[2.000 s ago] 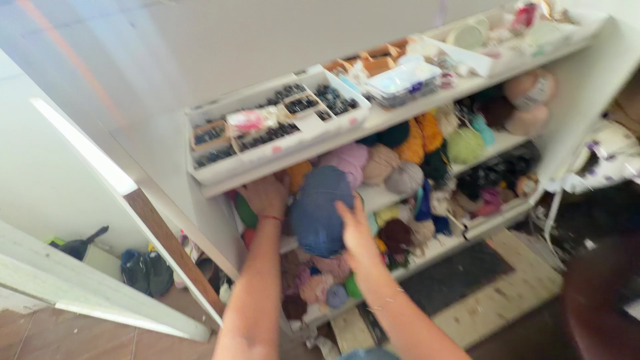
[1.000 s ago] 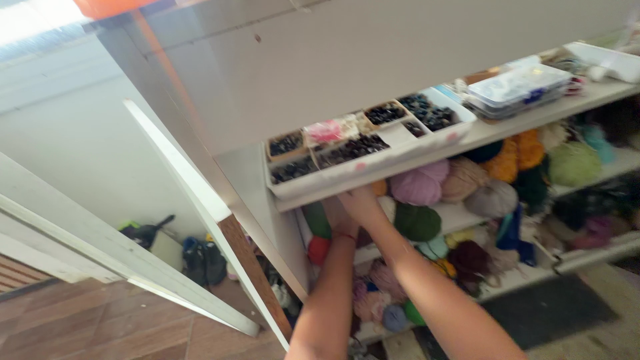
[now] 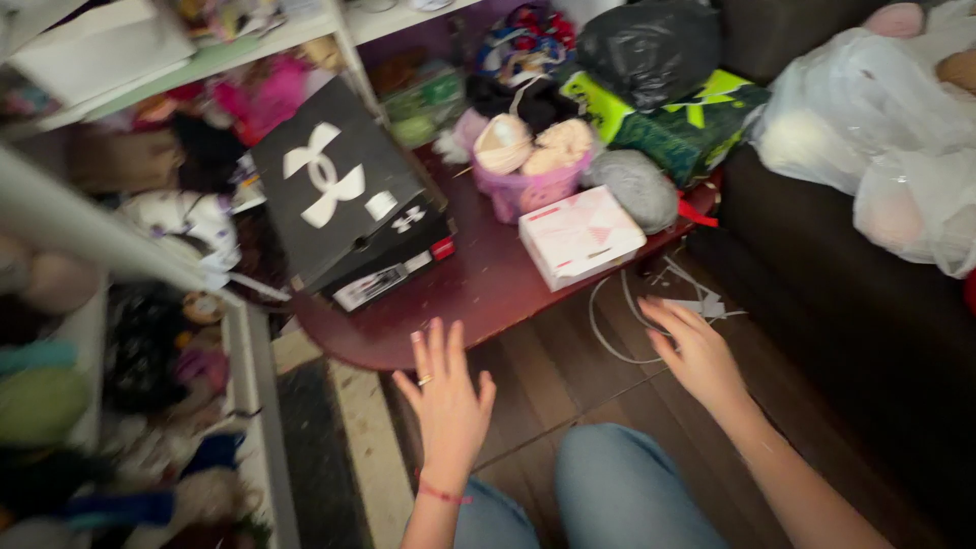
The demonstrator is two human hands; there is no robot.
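My left hand [image 3: 450, 396], with a ring and a thin red bracelet, is spread and holds nothing, near the front edge of a dark red table [image 3: 488, 282]. My right hand [image 3: 698, 354] is also empty, its fingers apart, over the floor beside a loose pale cable [image 3: 602, 335]. On the table lie a black Under Armour shoebox [image 3: 343, 183], a white and pink box [image 3: 583, 236], a ball of grey yarn [image 3: 633, 187] and a purple basket [image 3: 526, 187] holding balls of peach yarn [image 3: 564, 145].
Shelves with yarn balls [image 3: 38, 404] and a black plastic bag [image 3: 145, 358] stand at the left. Another black bag [image 3: 648, 49] lies behind the basket. White plastic bags [image 3: 831, 114] rest on a dark sofa [image 3: 801, 259] at the right. Below is a dark tiled floor [image 3: 549, 389].
The view has swung far over to the red table. Two seconds ago my hands held a dark blue yarn ball at the shelf; one second ago they reached into the shelf. Now both are empty.
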